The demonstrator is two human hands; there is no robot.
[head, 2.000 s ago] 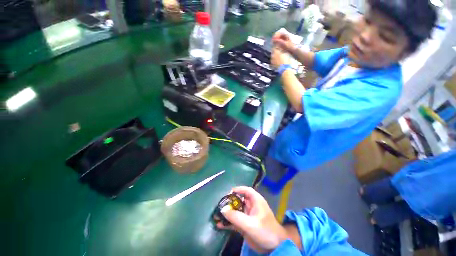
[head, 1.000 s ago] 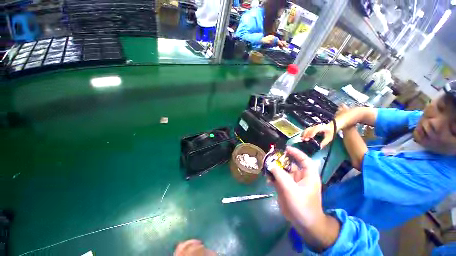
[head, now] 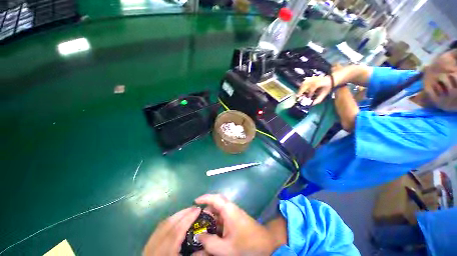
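Note:
A round dark watch case assembly with a gold-yellow patch and a whitish part inside is held low over the green bench near the bottom of the view. My right hand grips it from the right, with the thumb over its face. My left hand closes on it from the left. The fingers hide much of its rim. Whitish tweezers lie on the bench beyond my right hand. A brown round tub holds a heap of small whitish parts.
A black open box with a green dot is left of the tub. A black soldering station with a red light, a yellowish tray and a bottle are behind. A person in blue works at right. Thin wire crosses the left.
The watch case assembly has come down from in front of the tub towards the bottom of the view. My left hand, barely in view a second ago, has joined my right hand on it.

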